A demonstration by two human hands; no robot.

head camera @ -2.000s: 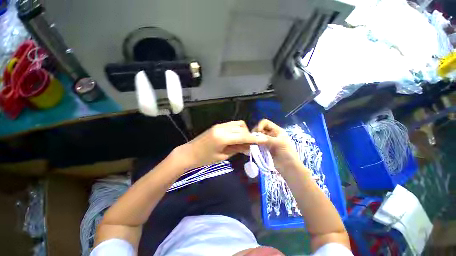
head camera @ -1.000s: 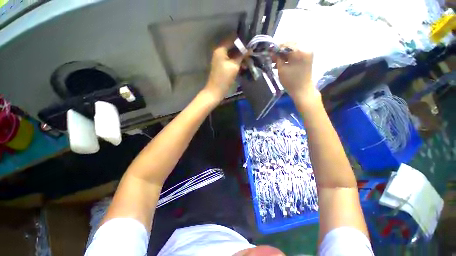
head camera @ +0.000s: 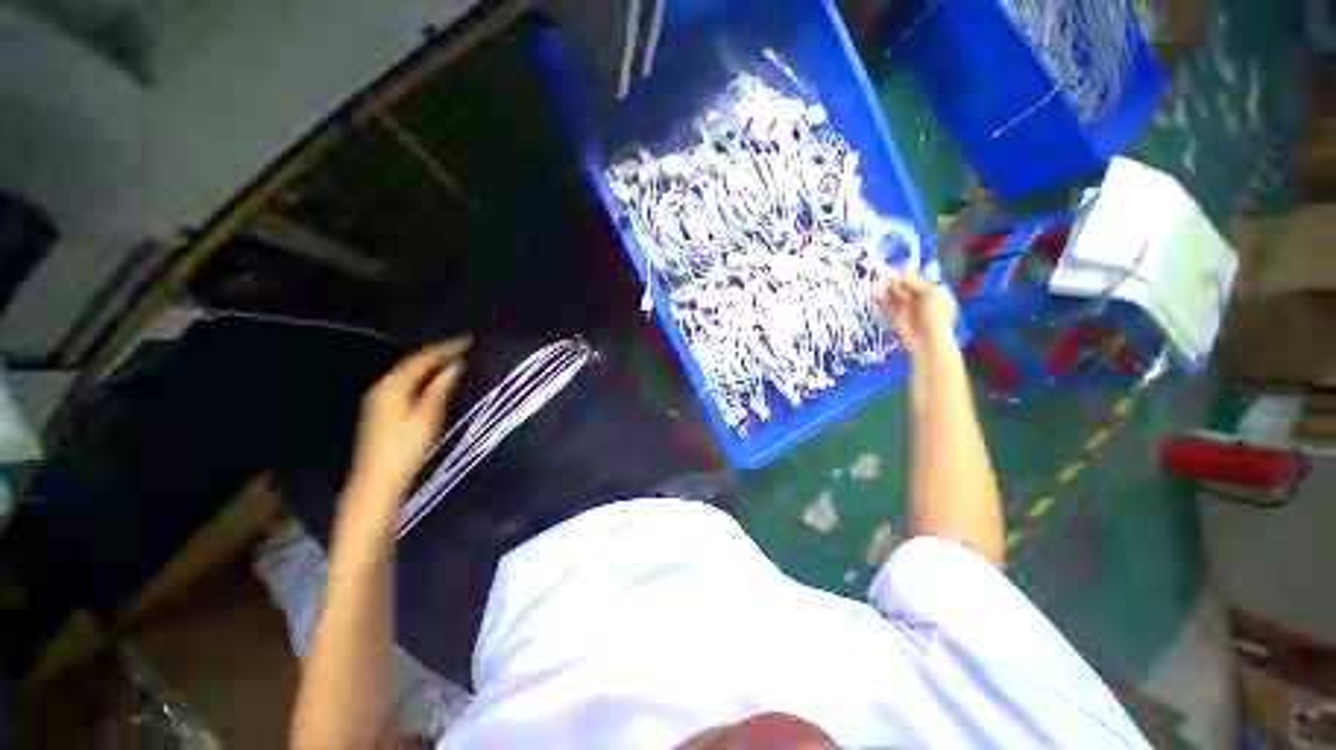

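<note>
My right hand [head camera: 919, 305] is at the right edge of the blue plastic bin [head camera: 762, 444], holding a small white coiled cable [head camera: 897, 240] above the rim. The bin holds many finished white coils [head camera: 755, 242] in rows. My left hand [head camera: 415, 410] is over my lap, fingers apart and empty, beside a bundle of loose white cables [head camera: 506, 406] lying across my dark-clothed lap. The left hand is slightly blurred.
The grey machine [head camera: 279, 103] is at the upper left, mostly out of view. A second blue bin [head camera: 1011, 139] with long cables stands at the upper right. White sheets [head camera: 1150, 249] lie on a blue and red item. A cardboard box [head camera: 205, 645] is at the lower left.
Both hands have left the tie slot on the machine. The right hand moved to the blue bin with the coil; the left came down over the lap, open. The view has turned right and down.
</note>
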